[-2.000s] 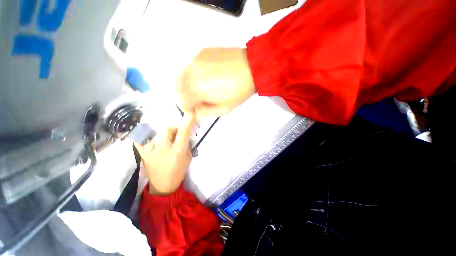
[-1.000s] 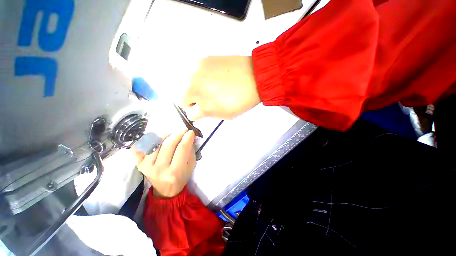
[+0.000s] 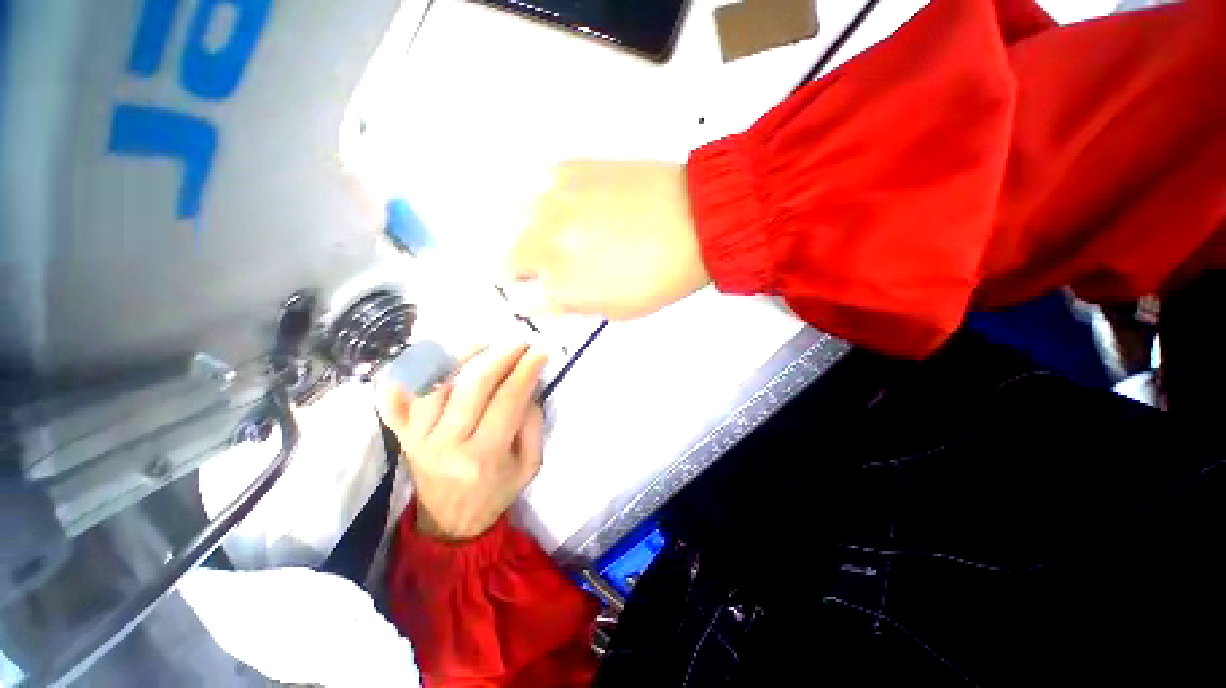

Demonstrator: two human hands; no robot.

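My left hand (image 3: 471, 437) lies with fingers stretched beside the needle area, its fingertips next to a flat grey piece (image 3: 420, 367) by the machine. My right hand (image 3: 612, 239) is curled above it, and glare washes out its fingertips. A thin dark piece (image 3: 519, 309) shows between the two hands. A dark narrow line (image 3: 576, 360) runs from under my right hand towards my left fingers. Any white cloth under the fingers is overexposed. Whether either hand grips anything cannot be told.
The machine head (image 3: 256, 229) fills the left, with a ribbed round part (image 3: 373, 331) and a blue tab (image 3: 406, 225). White cloth (image 3: 303, 625) hangs at lower left. A phone (image 3: 632, 20) and brown card (image 3: 764, 24) lie at the top. A ruler strip (image 3: 713, 437) edges the table above a blue bin (image 3: 629, 558).
The view has shifted slightly. The dark piece between my hands shows less than one second ago. My hands remain beside the needle area, with my left fingers still stretched and my right hand curled.
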